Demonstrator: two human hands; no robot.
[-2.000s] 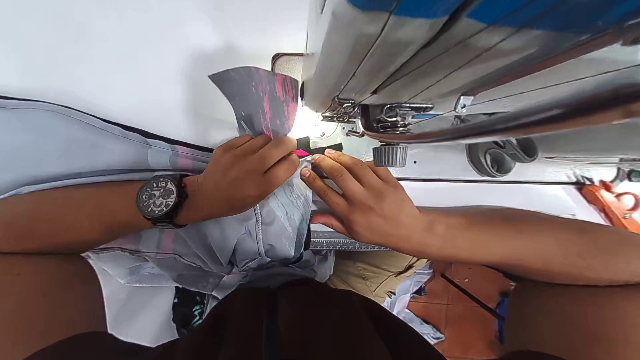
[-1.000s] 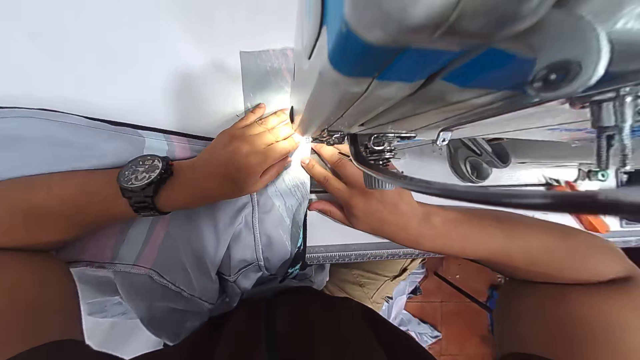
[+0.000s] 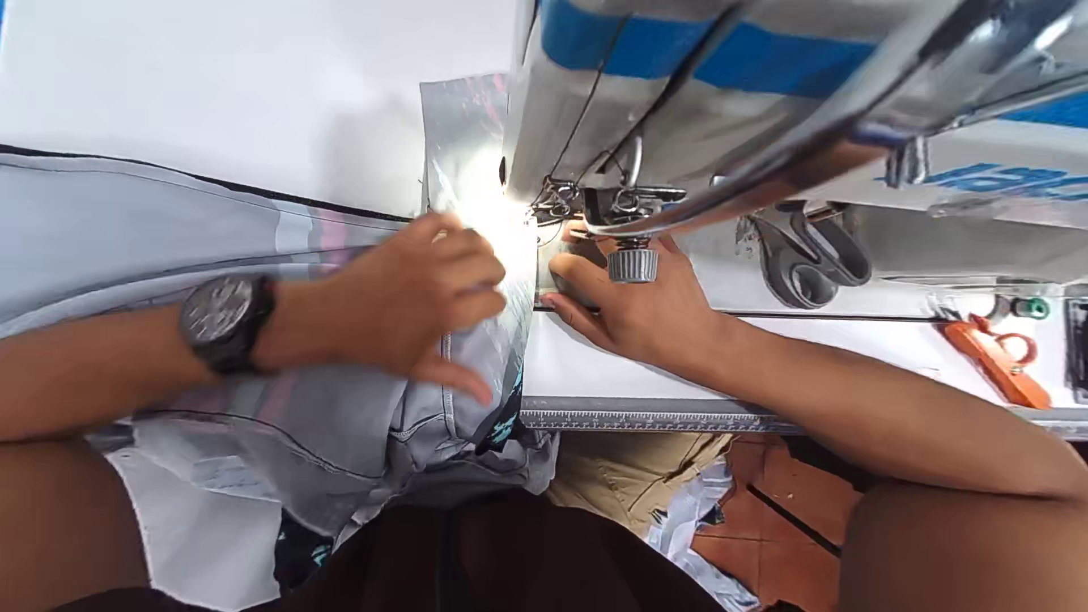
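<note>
Grey printed fabric (image 3: 340, 442) lies across the table and hangs over its front edge, with one strip running up beside the sewing machine head (image 3: 680, 102). My left hand (image 3: 416, 297), slightly blurred and with a watch (image 3: 221, 321) on the wrist, is over this fabric, thumb apart from the curled fingers; whether it touches the cloth is unclear. To the right of the needle area, my right hand (image 3: 637, 297) rests on the machine bed, fingers bent, partly hidden behind a ridged metal knob (image 3: 632, 264). The needle area (image 3: 561, 204) is brightly lit.
A measuring scale (image 3: 637, 418) runs along the table's front edge. Grey-handled scissors (image 3: 807, 259) lie on the machine bed, and an orange tool (image 3: 999, 361) lies farther right. Tan cloth (image 3: 620, 467) and pale scraps (image 3: 697, 527) are below, above the tiled floor (image 3: 790, 510).
My left hand has drawn back from the needle area, its fingers curling and thumb spreading. The pink item seen between my hands earliest no longer shows. My right hand stays beside the needle area.
</note>
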